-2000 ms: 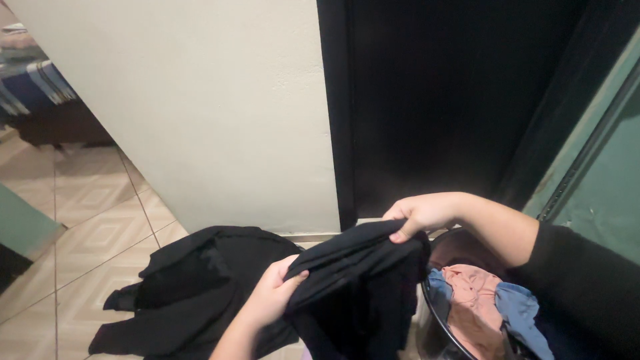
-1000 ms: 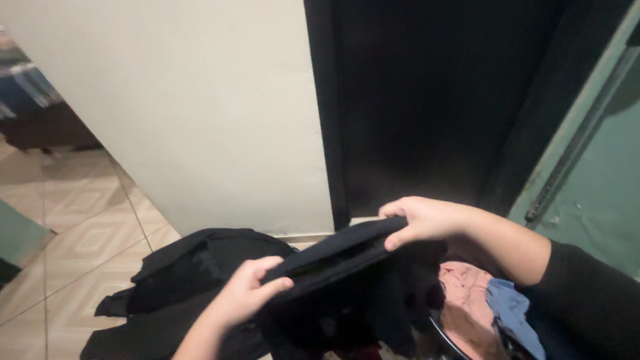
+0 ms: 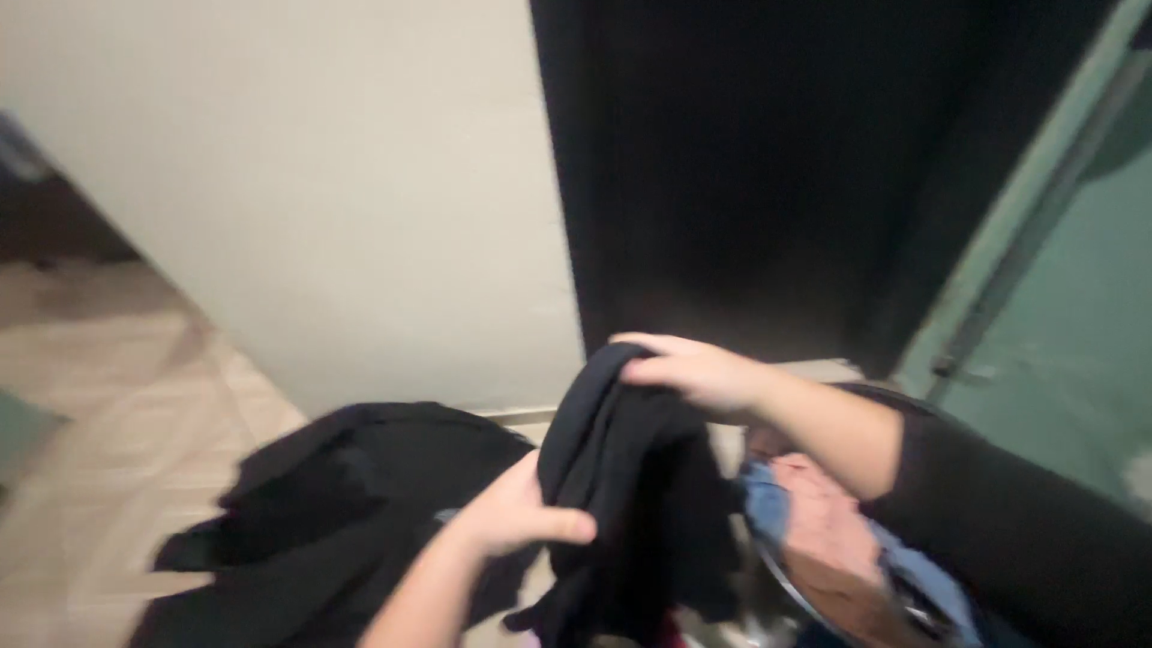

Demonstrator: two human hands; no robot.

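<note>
A black cloth garment (image 3: 648, 486) hangs between my two hands, its upper edge bunched into folds. My left hand (image 3: 522, 513) grips its left side, thumb on the near face and fingers hidden behind the cloth. At the top of the garment, my right hand (image 3: 688, 369) pinches the folded edge. More black clothing (image 3: 378, 513) lies in a heap to the left, on the floor. Pink cloth (image 3: 828, 522) and blue cloth (image 3: 765, 504) fill a round container at the lower right, partly hidden by my right forearm.
A pale wall (image 3: 360, 198) and a black door or panel (image 3: 738, 180) stand ahead. On the right is a green surface (image 3: 1071, 315) with a dark metal strip. Patterned floor tiles (image 3: 117, 432) spread at the left, with a dark piece of furniture (image 3: 63, 220) beyond.
My hands have drawn the garment's edge from a stretched, nearly level line into a steeper, bunched fold. Both hands still hold it.
</note>
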